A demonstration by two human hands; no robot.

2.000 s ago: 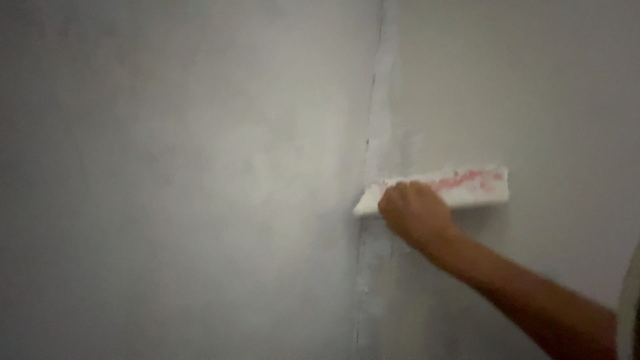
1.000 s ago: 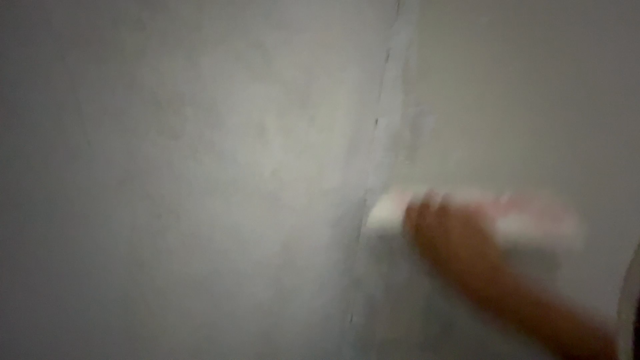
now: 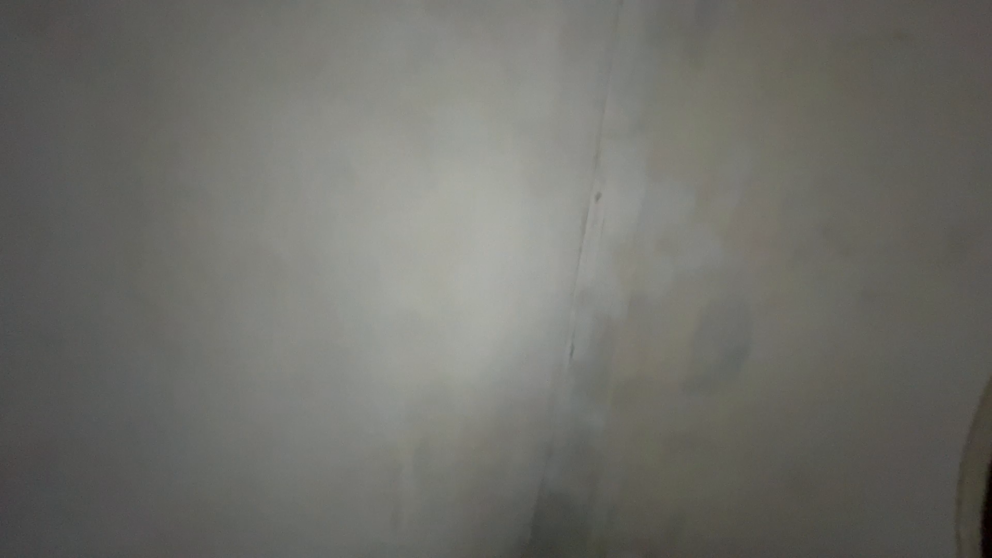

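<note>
Neither my left hand nor my right hand shows in the head view, and no tool is in sight. A grey plastered wall (image 3: 434, 256) fills the view. A thin dark seam (image 3: 578, 256) runs down it, slanting slightly from upper right to lower left, with a few small dark pits along it. Beside the seam on the right lies a paler strip of filler (image 3: 620, 201), patchy at its edges. A darker grey patch (image 3: 721, 333) marks the wall right of the seam.
A pale curved edge (image 3: 969, 480) with something dark behind it enters at the lower right; I cannot tell what it is. The light is dim, and the wall is darker towards the sides.
My right hand and the wide white-and-red smeared tool it held against the wall beside the seam have gone out of view. The view has shifted along the wall.
</note>
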